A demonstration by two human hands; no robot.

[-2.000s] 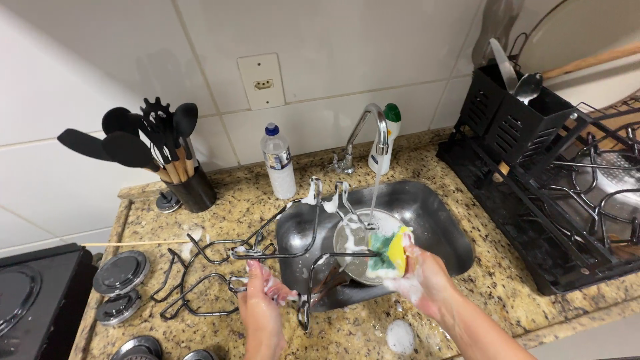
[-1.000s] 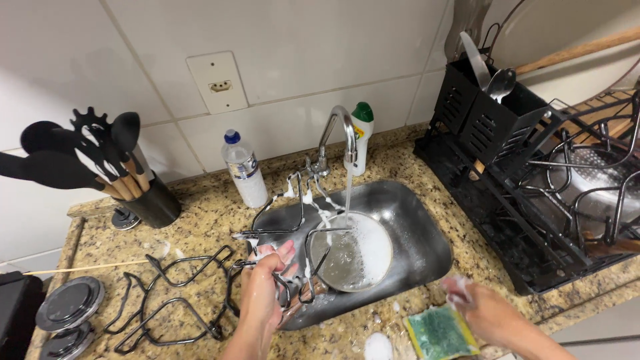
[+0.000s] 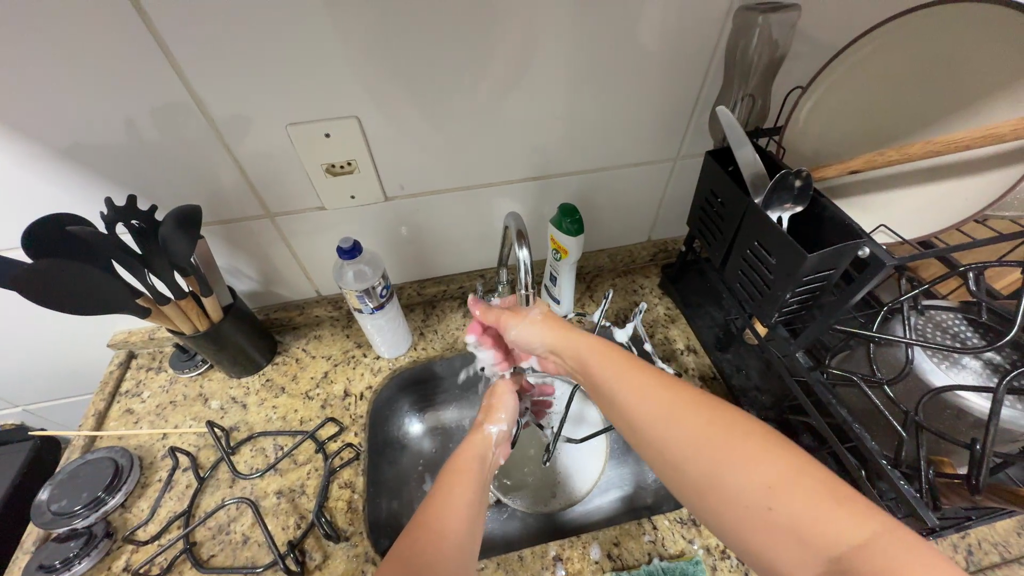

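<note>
A soapy black wire stove grate point(image 3: 566, 424) extends over the sink from my left hand point(image 3: 524, 404), whose fingers are around part of it. My right hand point(image 3: 508, 336), covered in suds, is just above the left one, in front of the chrome faucet point(image 3: 514, 248), with no object visible in it. Beneath the grate a pale round dish point(image 3: 560, 480) holds cloudy water in the steel sink point(image 3: 424, 400). The green side of a sponge point(image 3: 660, 568) shows at the bottom edge of the view.
Another wire grate point(image 3: 240, 496) and stove burner caps point(image 3: 86, 488) lie on the granite counter at left. Behind stand a utensil holder point(image 3: 240, 336), a clear plastic bottle point(image 3: 372, 300) and a green-capped Cif bottle point(image 3: 562, 264). A black dish rack point(image 3: 784, 264) with grates occupies the right.
My right hand has left the sponge by the sink's front edge and moved to the faucet. My left hand's grate has shifted toward the sink's right side.
</note>
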